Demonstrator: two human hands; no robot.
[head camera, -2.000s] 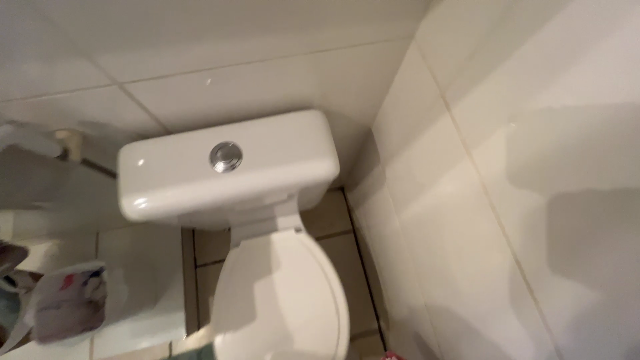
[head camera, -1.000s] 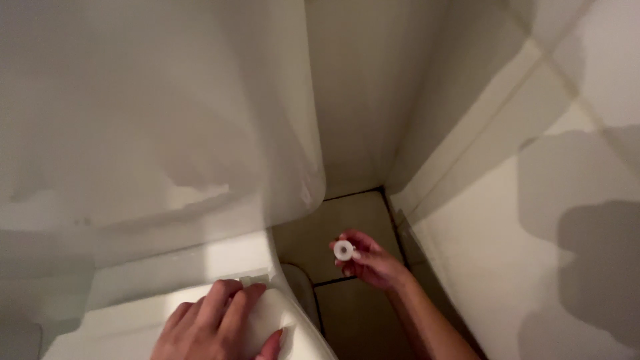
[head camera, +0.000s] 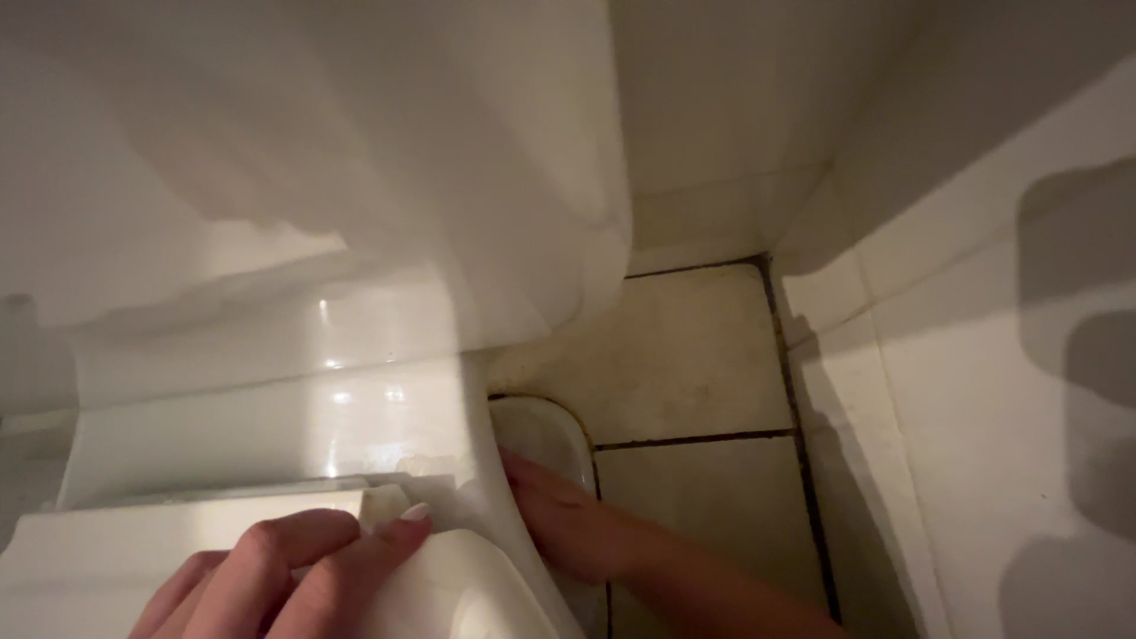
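Observation:
My left hand (head camera: 284, 568) rests on the rear of the white toilet lid (head camera: 80, 555), its fingers bent at the hinge (head camera: 382, 504). Lower and to the right, my right hand (head camera: 568, 524) reaches beneath the rim of the toilet bowl (head camera: 484, 470), beside the ceramic foot (head camera: 546, 435). Its fingertips are hidden under the bowl, so what it holds does not show. The toilet cistern (head camera: 497, 177) fills the upper left, above both hands.
The tiled floor (head camera: 701, 355) with dark grout lies right of the toilet. A tiled wall (head camera: 958, 399) bounds the right side, with shadows on it, and meets the back wall (head camera: 710, 115) in a corner.
My right hand, a second ago over the floor with a small white round part in its fingers, has moved left under the bowl. The part is now out of sight. The left hand stays at the hinge.

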